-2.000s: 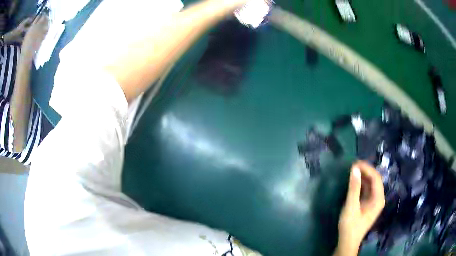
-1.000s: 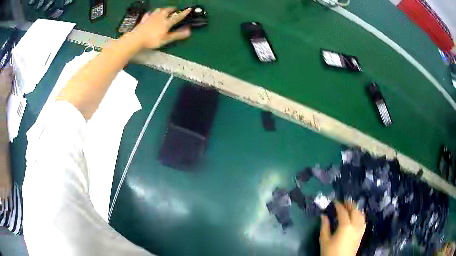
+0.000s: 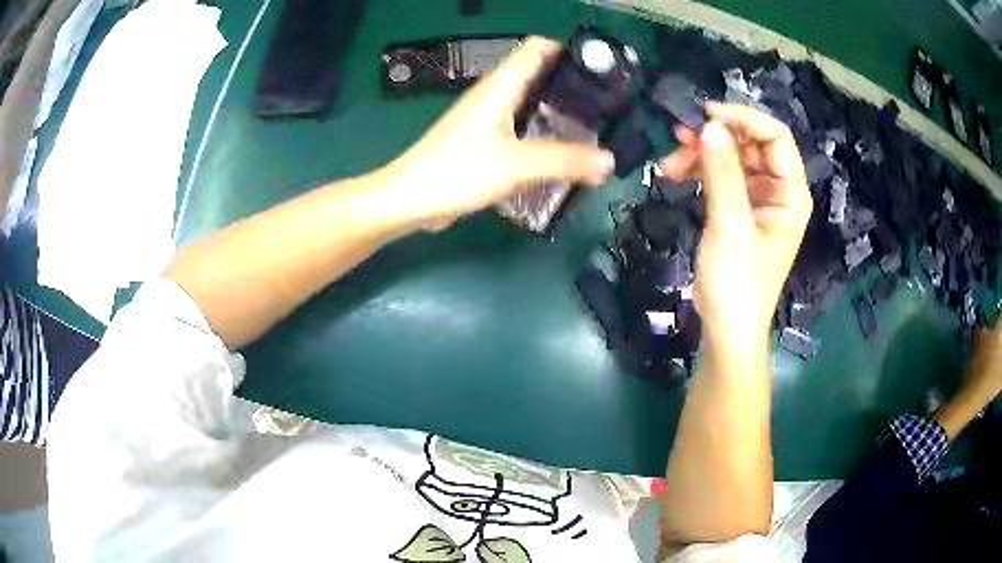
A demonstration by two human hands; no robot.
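My left hand (image 3: 467, 165) holds an open handset (image 3: 541, 181) between thumb and fingers. The handset is dark, with a silver patterned lower end and a pale round part near its top. A second open handset (image 3: 434, 66) lies behind my left hand, its inner parts showing. My right hand (image 3: 742, 203) is just right of the held handset, fingertips drawn together. A small dark grey piece (image 3: 678, 99) shows at its fingertips; blur hides whether they grip it. A large pile of small black and silver pieces (image 3: 841, 203) spreads around and behind my right hand.
A black slab (image 3: 311, 55) lies at the upper left beside a white sheet (image 3: 132, 143). A pale strip (image 3: 758, 44) borders the green bench, with several handsets (image 3: 954, 108) beyond it. Another person's forearm (image 3: 972, 385) is at the right edge.
My left hand has come back from beyond the strip and now holds a handset. My right hand has risen from the pile to beside it. Another handset now lies on the bench; the view has shifted.
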